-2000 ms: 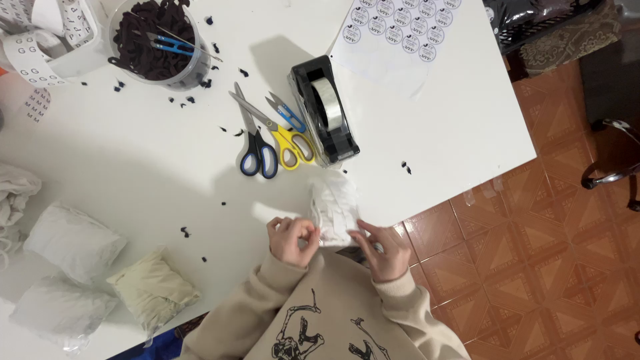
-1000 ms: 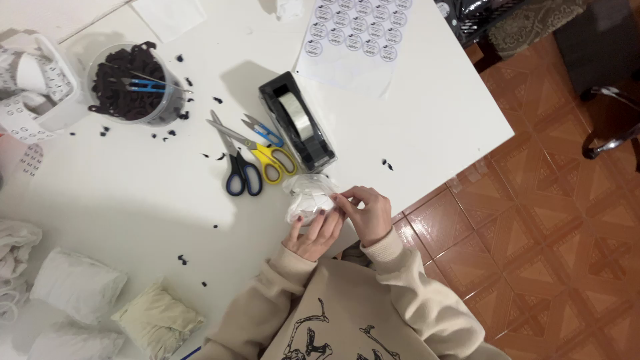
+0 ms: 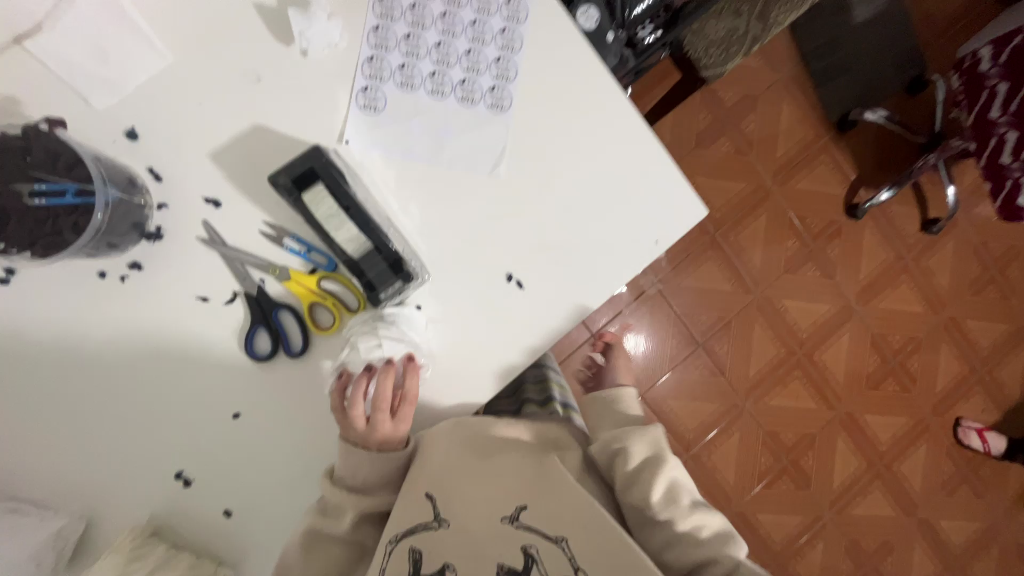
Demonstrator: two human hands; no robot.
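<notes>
My left hand (image 3: 376, 406) rests with its fingers on a clear plastic bag of white pieces (image 3: 384, 338) on the table. Off the table's edge, over the floor, my right hand (image 3: 606, 364) is partly curled around something small and whitish that I cannot make out. Just beyond the bag lie yellow-handled scissors (image 3: 320, 294), scissors with black and blue handles (image 3: 274, 326) and blue thread snips (image 3: 308, 251). Against them stands a black tape dispenser (image 3: 370, 270) with a roll of clear tape.
A clear tub (image 3: 120, 204) of dark fabric pieces stands at the left, with dark scraps around it. A sheet of round stickers (image 3: 440, 80) lies at the top. Filled bags (image 3: 40, 532) are at lower left. A chair base (image 3: 904, 188) and a person's sandalled foot (image 3: 980, 438) are at the right.
My right hand has left the bag and moved right, past the table's edge. My left hand stays at the bag. The view has shifted.
</notes>
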